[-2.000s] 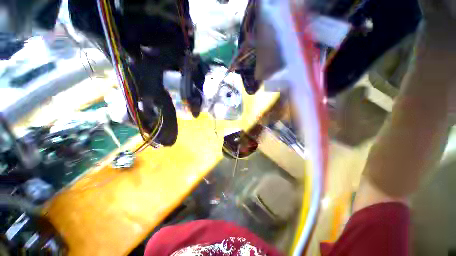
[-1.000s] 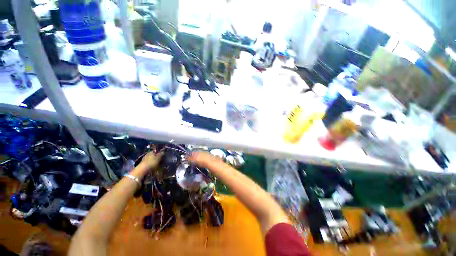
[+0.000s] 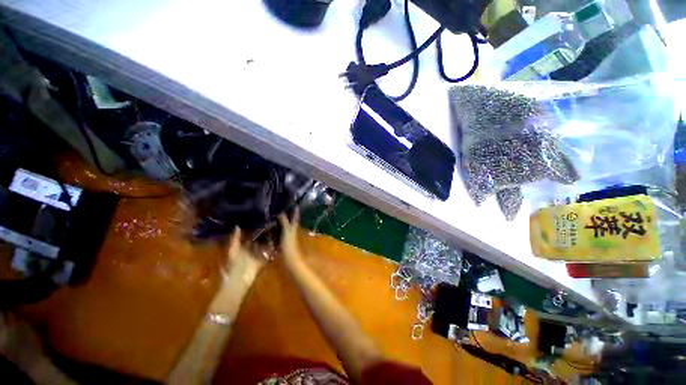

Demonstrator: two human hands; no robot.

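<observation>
A blurred pile of black housings with thin wires (image 3: 233,197) lies on the bench below the white shelf's edge. My left hand (image 3: 244,259), with a white band on the wrist, is at the pile's near edge. My right hand (image 3: 289,239) is just right of it, fingers pointing at the pile. Both hands are bare and blurred; whether their fingers grip anything cannot be told. Silver-white round parts (image 3: 320,197) lie behind the right hand, and a pale round part (image 3: 149,147) lies at the pile's left.
The white shelf (image 3: 226,83) crosses above the orange bench (image 3: 143,316). It carries a smartphone (image 3: 402,143), black adapter (image 3: 453,11), glittery small-parts bag (image 3: 511,139) and yellow packet (image 3: 594,228). A bag of metal rings (image 3: 429,259) and black-and-white boxes flank the hands. Another person's arm (image 3: 26,346) shows lower left.
The view has swung and moved closer to the shelf. My hands, earlier reaching over the pile to its far side, are now at its near edge, closer together.
</observation>
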